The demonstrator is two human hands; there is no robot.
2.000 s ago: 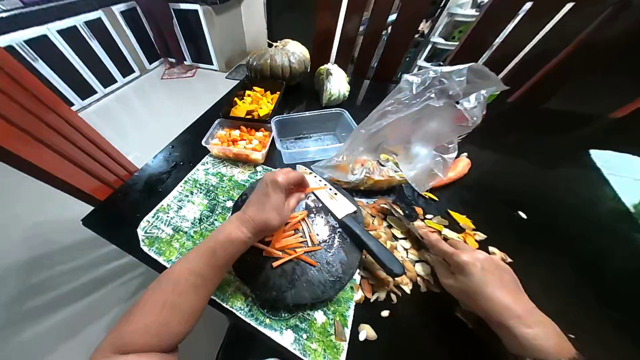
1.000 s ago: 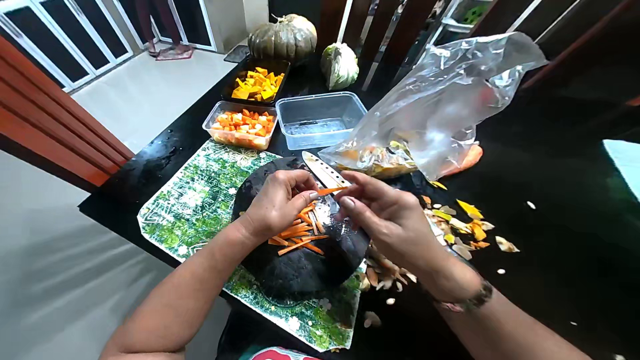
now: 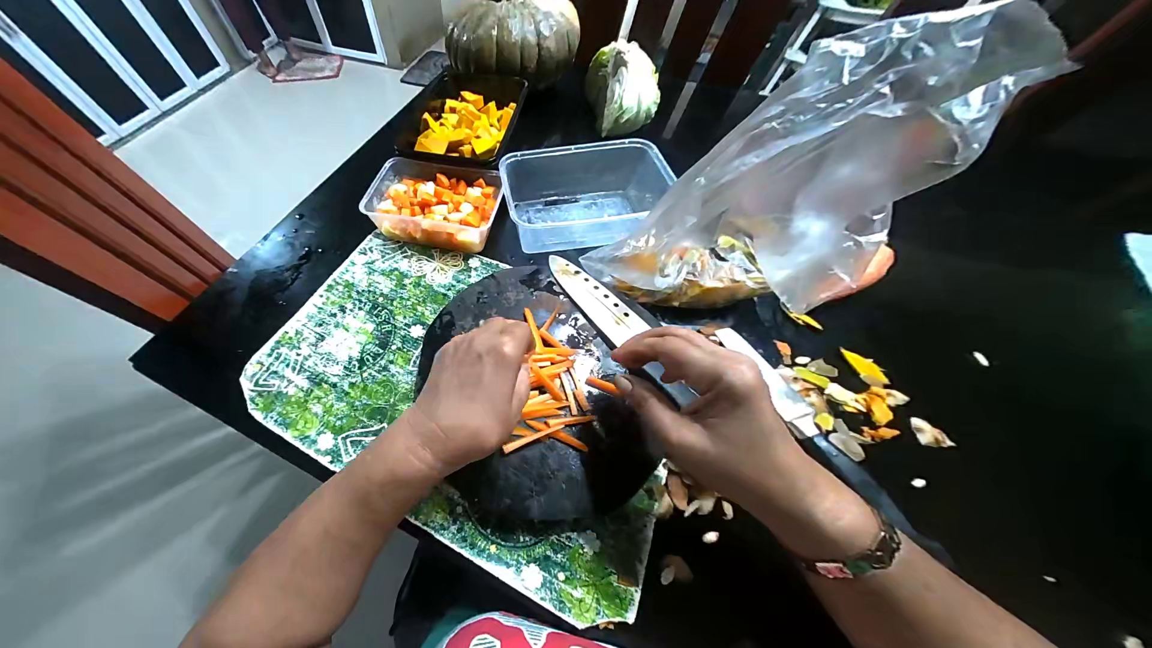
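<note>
Orange carrot sticks (image 3: 549,409) lie in a loose pile on a round dark chopping board (image 3: 540,490), which rests on a green patterned mat (image 3: 324,351). My left hand (image 3: 477,387) is at the pile's left side; its fingertips are hidden behind the hand, so its hold is unclear. Between thumb and fingers my right hand (image 3: 711,405) pinches a short carrot piece (image 3: 603,386) over the board. A knife with a holed blade (image 3: 598,301) lies across the board's upper right, its handle partly beneath the right hand. Another white blade (image 3: 765,378) shows beyond that hand.
Behind the board stand a tub of diced carrot and pale cubes (image 3: 432,209), a black tray of pumpkin pieces (image 3: 463,126), an empty plastic container (image 3: 585,193), a whole pumpkin (image 3: 513,40) and a cabbage (image 3: 623,88). A plastic bag of scraps (image 3: 702,270) and scattered peelings (image 3: 864,396) are at right.
My right hand went from the peelings to a carrot stick held with my left hand, and the two hands are now apart. Fewer peelings are visible beside the board.
</note>
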